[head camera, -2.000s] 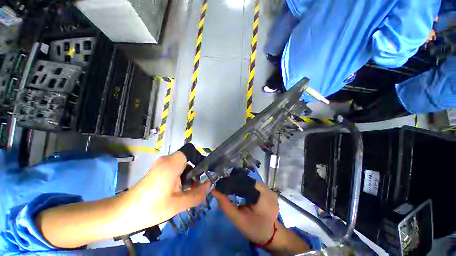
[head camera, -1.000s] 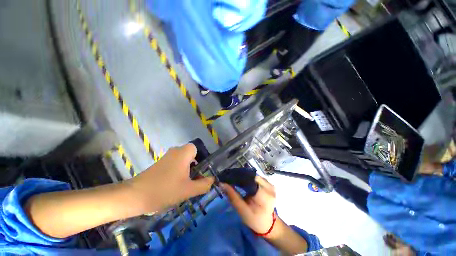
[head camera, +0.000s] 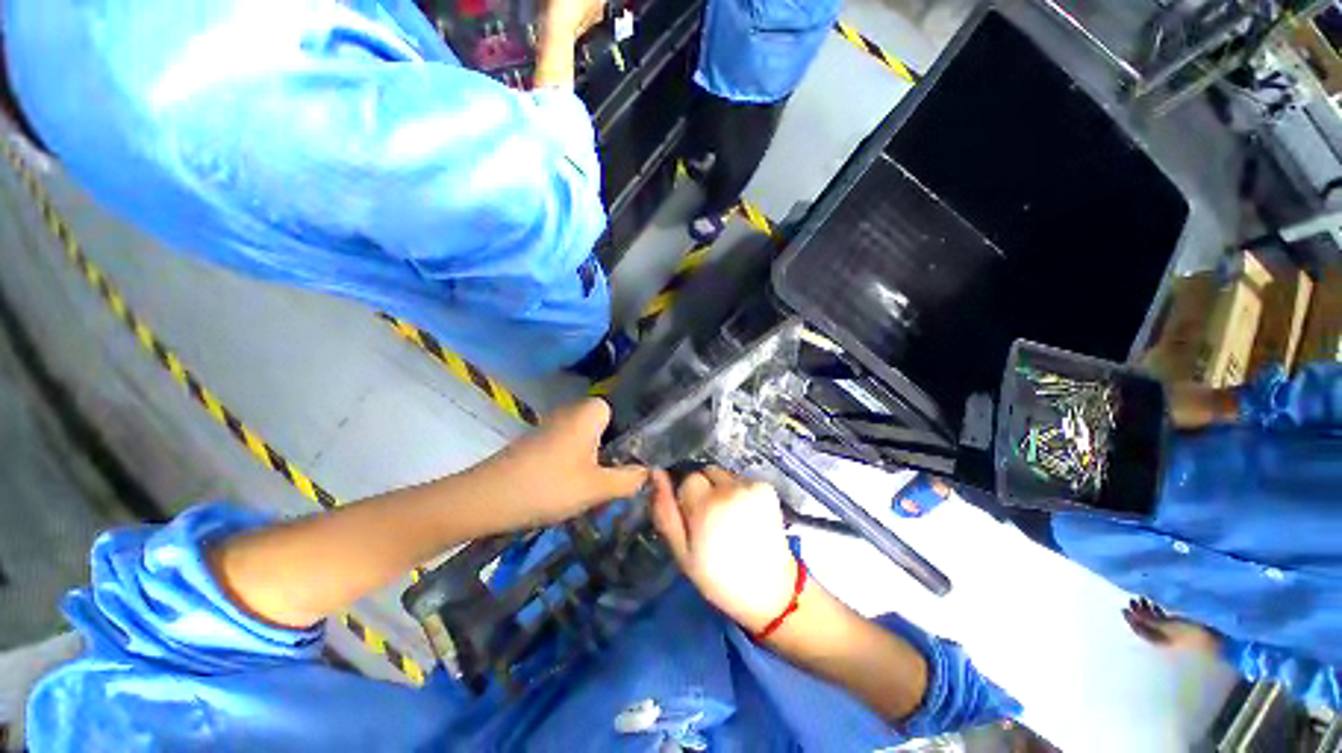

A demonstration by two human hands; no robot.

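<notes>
A dark wave-solder pallet (head camera: 699,394), seen nearly edge-on, slants up to the right over the wearer's lap, with metal pins and black fittings on its lower face. My left hand (head camera: 567,468) grips its upper side near the middle, fingers partly hidden behind it. My right hand (head camera: 721,537), with a red cord on the wrist, is just right of it, its fingertips at the fittings beside the left fingertips. What the right fingertips hold is too small to tell. The pallet's lower part is partly in shadow.
A large black bin (head camera: 942,221) stands at upper right. A parts tray of loose pins (head camera: 1067,434) is beside it, near a person in blue (head camera: 1222,552). Another person in blue (head camera: 368,162) leans in at upper left. A dark cart handle (head camera: 868,515) passes right of the pallet.
The view has swung right, so the large bin and parts tray show more fully. The person in blue at upper left appears larger and closer. Both hands remain at the pallet.
</notes>
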